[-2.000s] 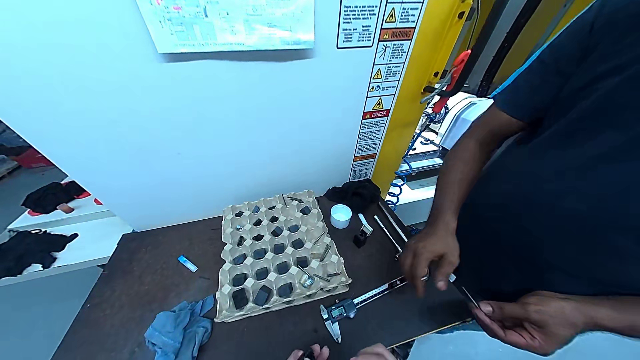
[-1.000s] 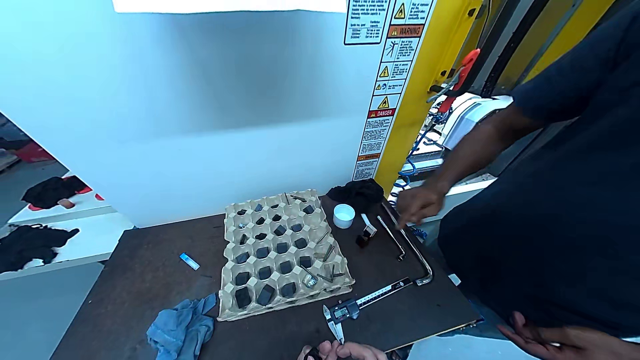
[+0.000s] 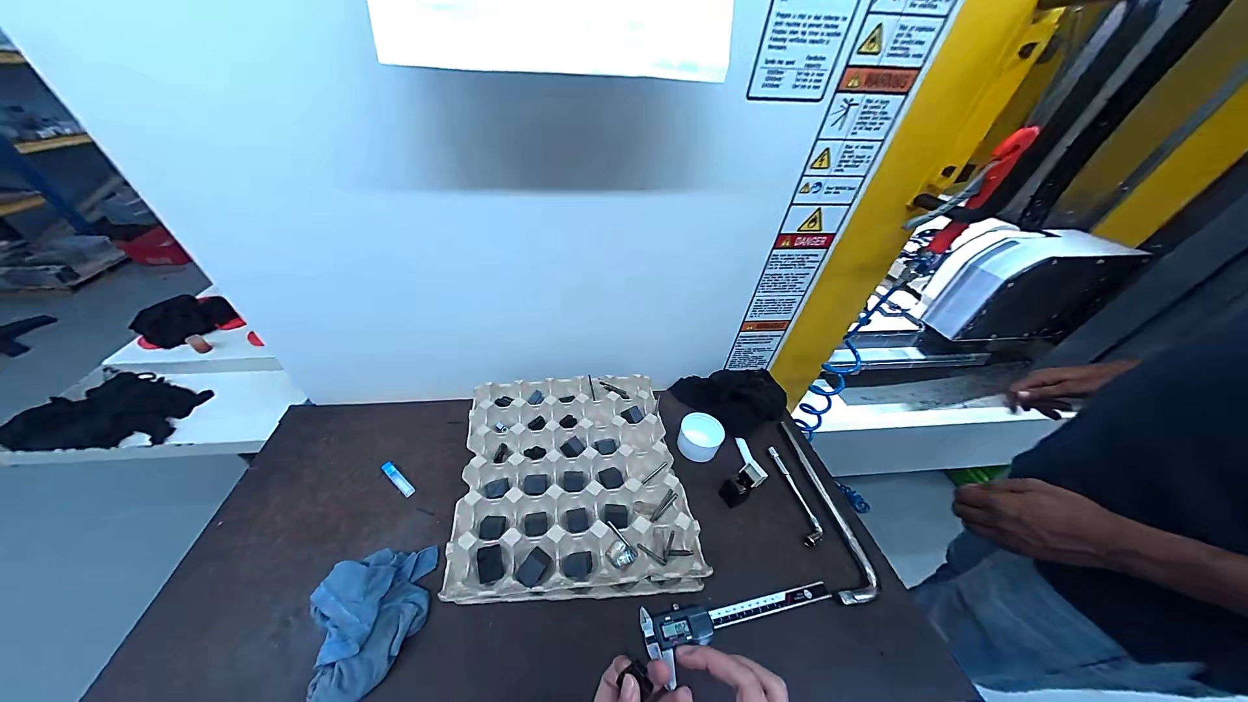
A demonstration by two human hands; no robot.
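Observation:
At the bottom of the head view, my left hand (image 3: 614, 682) grips a small dark part (image 3: 636, 675) between its fingers. My right hand (image 3: 731, 673) is beside it, its fingertips close to the jaws of a digital caliper (image 3: 682, 627) that lies on the dark tabletop. Whether those fingers hold the jaw or the dark part cannot be told. Beyond the hands, an egg-carton tray (image 3: 546, 589) of molded pulp holds several dark blocks and, in its right-hand cells, thin metal pieces.
A blue cloth (image 3: 370, 614), a small blue-and-white item (image 3: 398, 479), a white round container (image 3: 700, 437), a black cloth (image 3: 731, 398), a small wrench (image 3: 798, 497) and a long bent metal bar (image 3: 829, 507) lie around the tray. A co-worker (image 3: 1150, 487) stands at the right beside the yellow machine frame (image 3: 897, 185).
The co-worker's hands have moved right, away from the table edge and the bent bar. My hands show nearer the caliper's jaws than two seconds ago.

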